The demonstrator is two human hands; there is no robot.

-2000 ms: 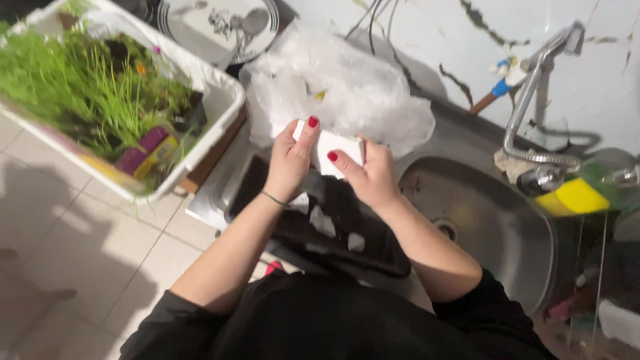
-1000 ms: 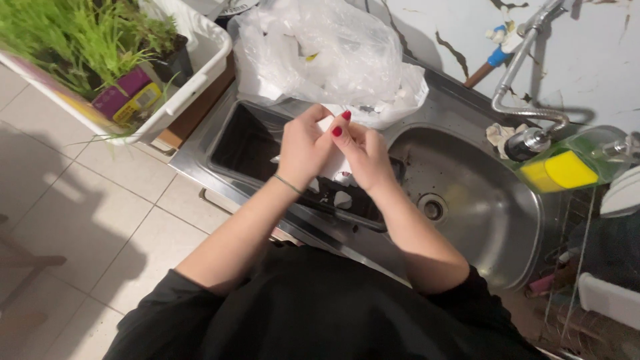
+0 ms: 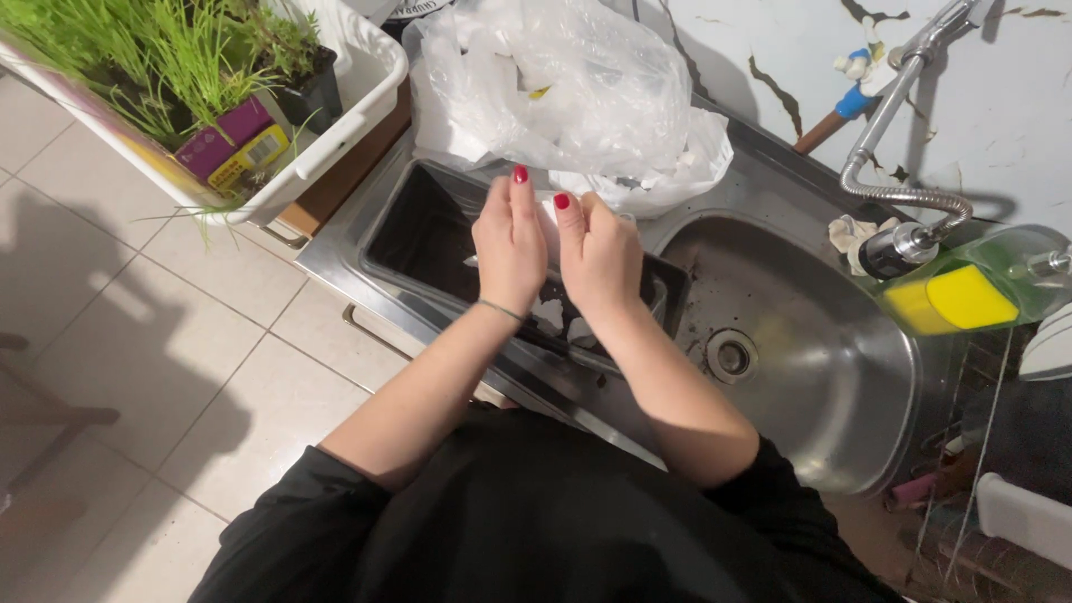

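My left hand (image 3: 510, 243) and my right hand (image 3: 600, 255) close from both sides on a white piece (image 3: 550, 228), perhaps polystyrene foam; most of it is hidden by the fingers. Both hands are over a dark rectangular plastic planter (image 3: 412, 243) that stands on the steel drainboard. Inside the planter, a broken white piece (image 3: 548, 317) lies near another white piece (image 3: 579, 332), below my hands. Just beyond the hands is a translucent plastic bag (image 3: 586, 92) with white pieces in it.
A white tub (image 3: 342, 149) of green potted plants (image 3: 193, 67) stands at the upper left. To the right are the steel sink basin (image 3: 825, 377), a flexible faucet (image 3: 896, 197), and a green bottle (image 3: 1034, 260) beside a yellow sponge (image 3: 971, 297). Dark crumbs lie near the drain.
The white piece showed broadly between my hands two seconds ago; now the fingers cover more of it. The view has shifted somewhat.
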